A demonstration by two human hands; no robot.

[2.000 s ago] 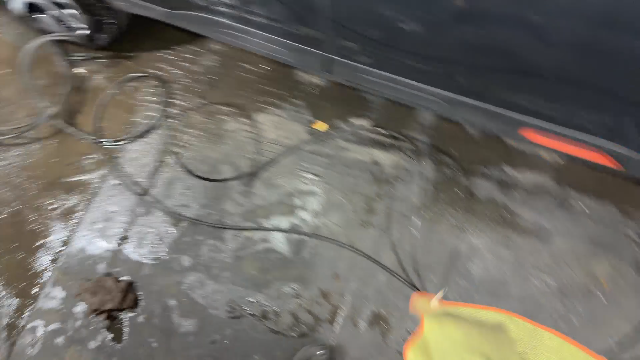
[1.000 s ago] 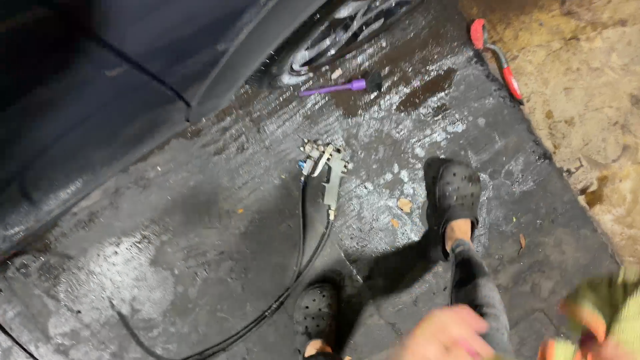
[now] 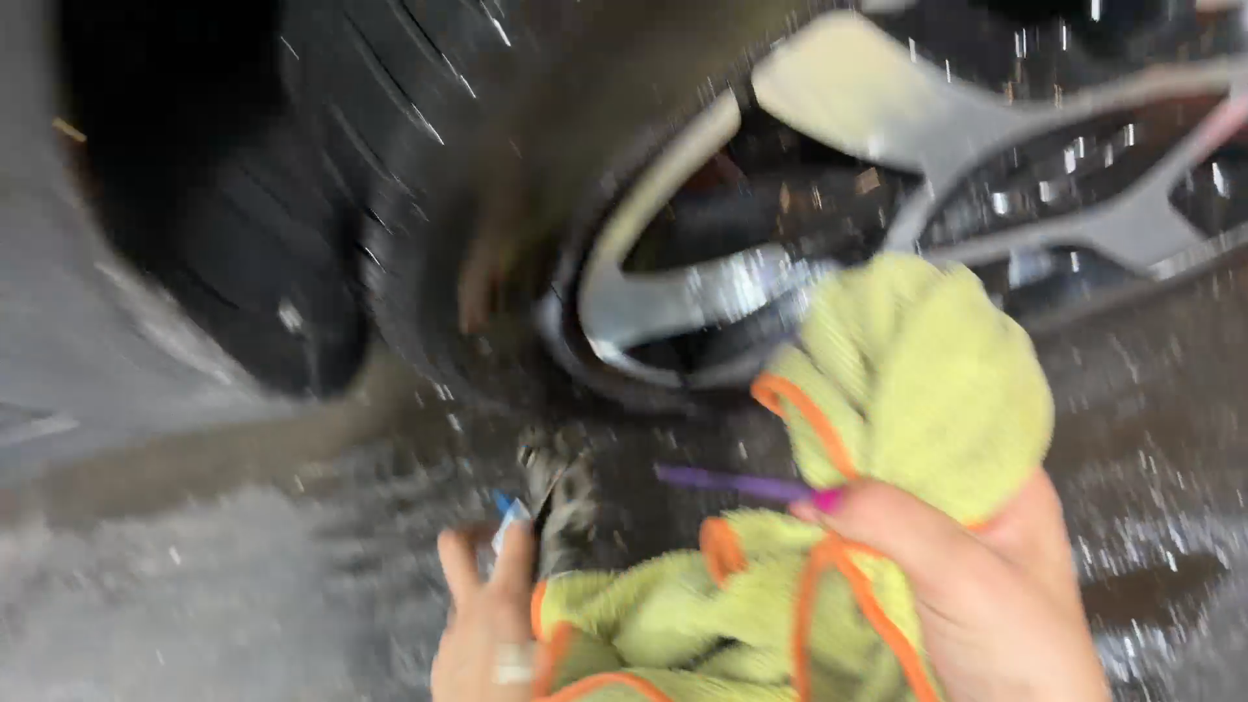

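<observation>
A yellow-green microfiber cloth with orange edging [image 3: 936,400] is bunched in my right hand [image 3: 985,585], close to a car's alloy wheel [image 3: 682,292]. Its lower folds hang across to my left hand [image 3: 487,614], which has spread fingers near the cloth's left edge. Whether those fingers grip the cloth is unclear. Past my left fingertips, a blurred metal fitting assembly [image 3: 561,487] with a blue part lies on the ground. A purple-handled tool [image 3: 731,483] shows behind my right thumb, on the ground beside the wheel.
The black tire [image 3: 429,224] and the grey car body [image 3: 127,322] fill the upper left. Wet, dark ground [image 3: 224,585] runs below the car and along the right side. The view is strongly blurred.
The view has moved in close to the wheel. Both hands, at the lower right edge a second ago, are now in front of it with the cloth. The shoes are out of view.
</observation>
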